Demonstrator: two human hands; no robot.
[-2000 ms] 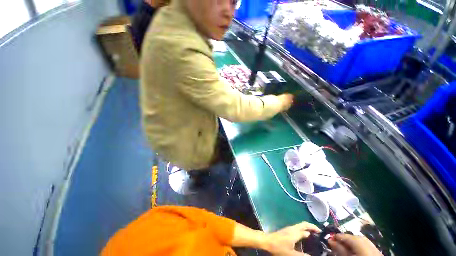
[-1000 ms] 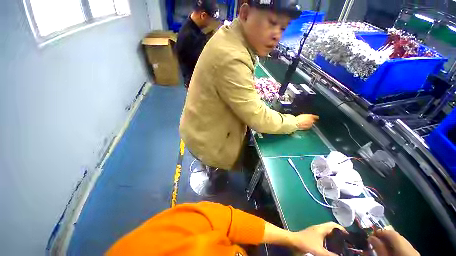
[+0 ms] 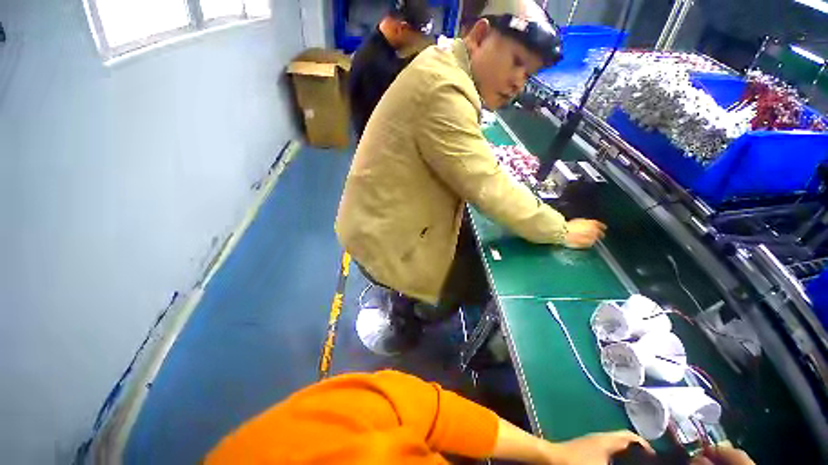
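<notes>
My left hand (image 3: 601, 449) is at the bottom edge, partly cut off, and holds a black housing (image 3: 670, 454) that is itself cut off and blurred. My right hand (image 3: 724, 455) shows only in part at the lower right, with its fingers at red wires (image 3: 692, 434) beside the housing; its grip is unclear. Several white housings (image 3: 648, 413) lie on their sides just beyond my hands, wide mouths facing left. A white cable (image 3: 581, 360) runs from them across the green bench top (image 3: 531, 341).
A seated person in a tan jacket (image 3: 422, 173) rests a hand on the bench. Another person in black (image 3: 377, 77) sits behind. A blue bin (image 3: 772, 163) holds bulk wires. Small red-and-white parts (image 3: 516, 163) lie by a black device. More white housings (image 3: 734, 336) lie farther right. A carton (image 3: 321, 104) stands behind.
The view has swung, so the bench and coworker appear farther right and my hands are now more cut off by the bottom edge. The black housing stays at my left hand.
</notes>
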